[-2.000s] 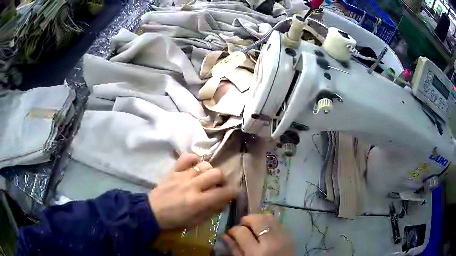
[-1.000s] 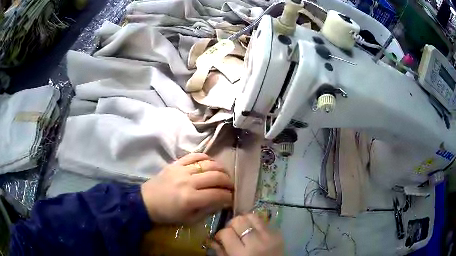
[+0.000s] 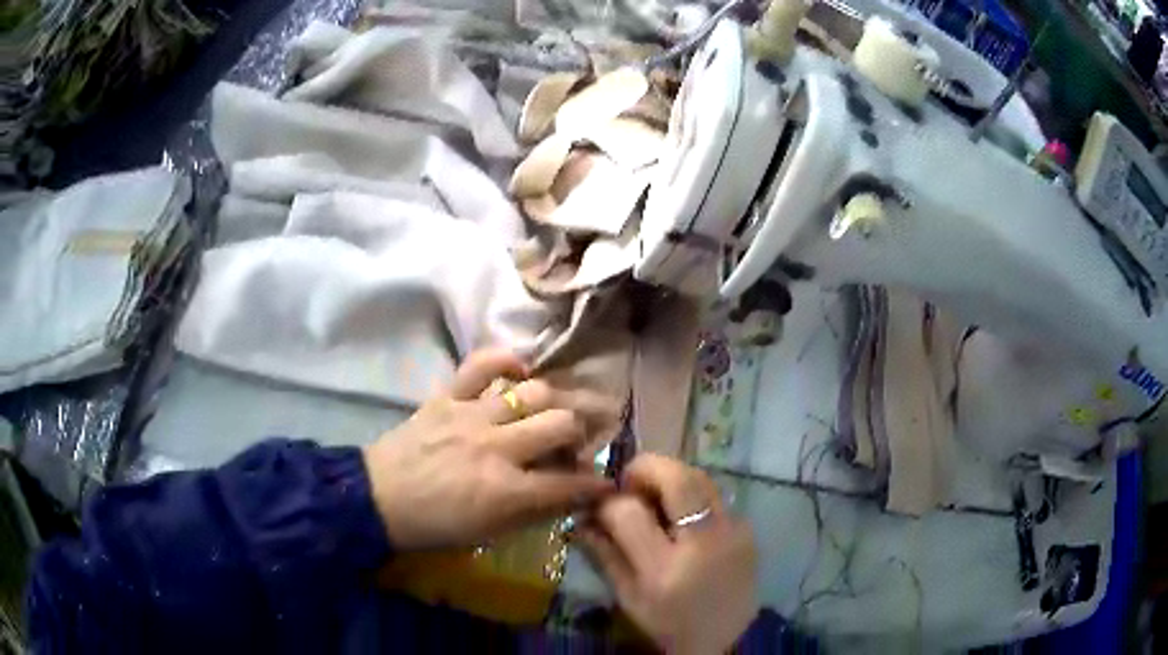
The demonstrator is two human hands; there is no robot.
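Note:
A light grey garment panel [image 3: 333,307] lies rumpled left of the sewing machine [image 3: 730,154]. A beige strip [image 3: 664,384] runs from under the machine head toward me. My left hand [image 3: 493,467] is on the near edge of the beige and grey cloth, its fingertips pinching the edge left of the strip. My right hand [image 3: 673,544] is just right of it, fingertips pinched at the strip's near end and almost touching my left fingers. What lies between the fingertips is mostly hidden and blurred. The needle is hidden by the machine head.
Spare beige strips [image 3: 912,410] with dark edges lie under the machine arm. Loose dark threads [image 3: 826,512] lie on the bed. A stack of cut panels [image 3: 77,275] is at far left, a beige heap [image 3: 596,166] behind the head, green bunches [image 3: 90,64] upper left.
My right hand has moved up and closer to the machine, meeting my left fingertips. The near end of the strip is now more covered by my fingers. The camera view has shifted slightly.

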